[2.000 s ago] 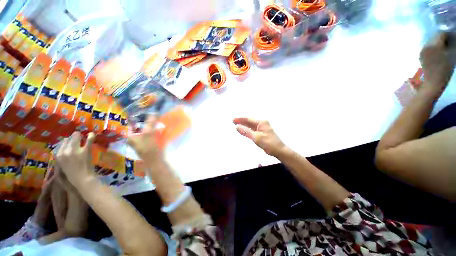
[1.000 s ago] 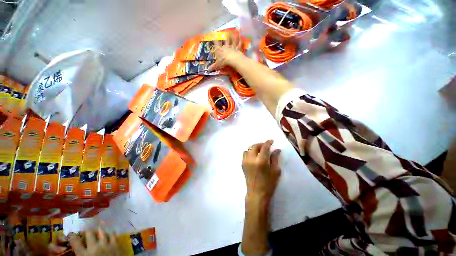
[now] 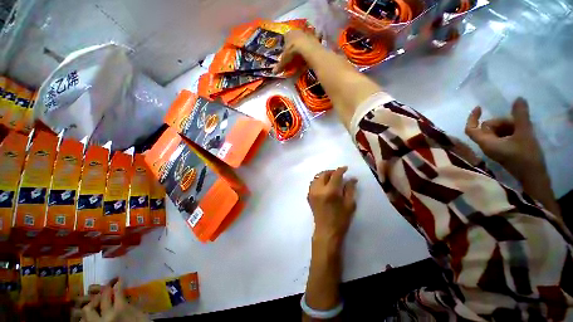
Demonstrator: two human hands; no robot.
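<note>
My right hand reaches across to a fan of flat retail cartons; its fingertips are at their right part, and I cannot tell if they grip one. My left hand, with a pale bracelet at the wrist, is empty above the tabletop, fingers loosely curled and apart. Two larger-looking cartons, an upper one and a lower one, overlap left of my left hand, orange flaps outward. An orange cord coil lies in clear plastic; a second coil is partly hidden by my right arm.
More orange coils in clear packaging lie at the far side. Filled cartons stand in rows at left, before a whitish printed bag. Another person's hand is at right. Other hands are at lower left by a carton.
Over the last second my right hand stays at the fanned cartons, shifted slightly. My left hand hardly moves. The other person's hand has come in at right. Two seconds ago my right hand was empty over the table.
</note>
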